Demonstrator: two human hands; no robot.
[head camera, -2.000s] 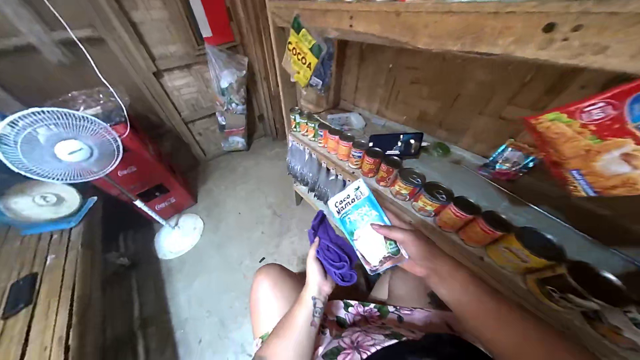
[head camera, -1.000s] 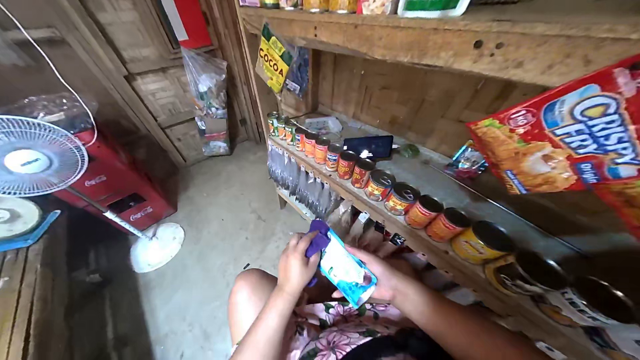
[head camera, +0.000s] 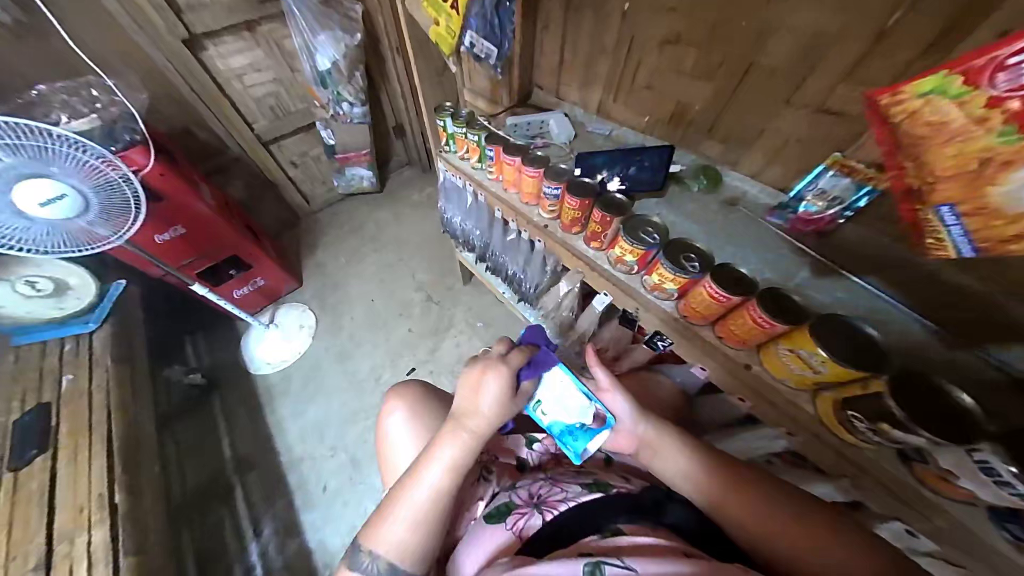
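Above my lap, my left hand (head camera: 494, 386) grips a purple cloth (head camera: 538, 352) and presses it against the upper end of a blue and white pouch (head camera: 566, 410). My right hand (head camera: 620, 404) holds the pouch from its right side and lower end, with the thumb pointing up beside it. The pouch lies tilted, its printed face toward me. Part of the cloth is hidden under my left fingers. To the right of both hands, a row of food cans (head camera: 666, 270) stands along a wooden shelf.
Small packets (head camera: 512, 256) hang under the shelf edge. A phone or tablet (head camera: 626, 168) leans behind the cans. A red food pack (head camera: 952, 152) hangs at the upper right. At left are a white stand fan (head camera: 60, 196), red crates (head camera: 210, 240) and a slatted wooden bench (head camera: 72, 456).
Two seconds ago the pouch stood more upright in my right hand, with the cloth hanging beside it in my left. Now the cloth is against the pouch's upper end. The view has shifted.
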